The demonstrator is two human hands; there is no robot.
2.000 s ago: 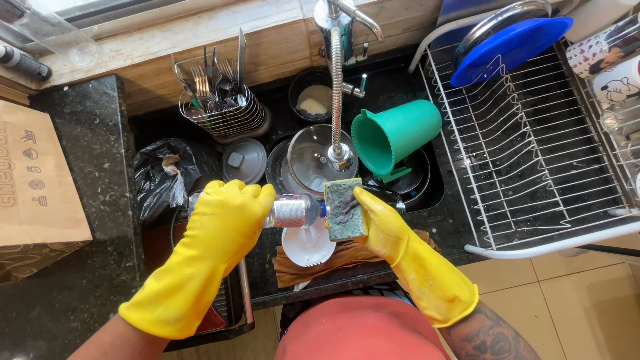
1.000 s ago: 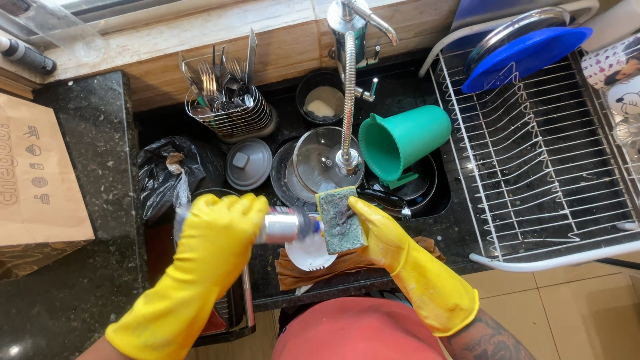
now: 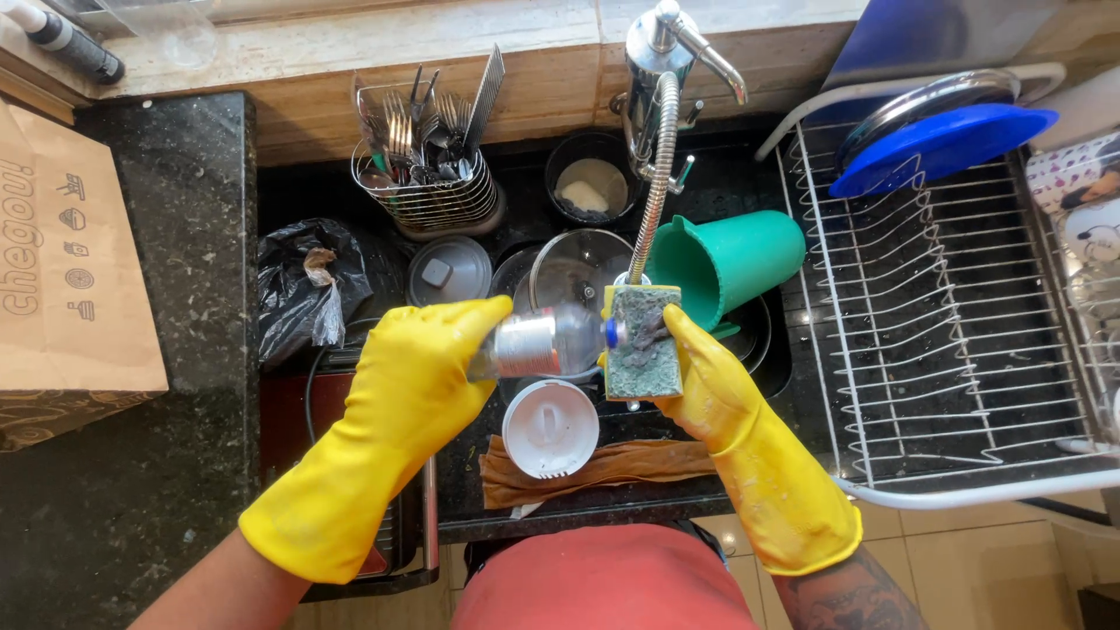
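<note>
My left hand (image 3: 429, 376), in a yellow rubber glove, grips a clear plastic bottle (image 3: 564, 339) lying sideways, its neck with a blue ring pointing right. That neck meets the worn green scouring face of a sponge (image 3: 644, 363), which my right hand (image 3: 704, 376), gloved too, holds up by its right side. Dark residue marks the sponge. Below the bottle is a white round plastic lid (image 3: 551, 429), partly over a brown cloth (image 3: 612, 468) on the sink's front edge. Behind it lie a glass lid (image 3: 582, 267) and a green plastic pitcher (image 3: 731, 262) on its side.
A chrome faucet with a spring hose (image 3: 662, 175) hangs over the sink. Behind stand a wire cutlery basket (image 3: 429, 197) and a black bowl (image 3: 593, 179). A gray lid (image 3: 451, 271) and black plastic bag (image 3: 315, 280) lie left. At right is a white dish rack (image 3: 927, 350); far left, a paper bag (image 3: 79, 254).
The bottle, tilted and blurred a second ago, now lies more level, with its neck against the sponge's face. Both hands keep their holds.
</note>
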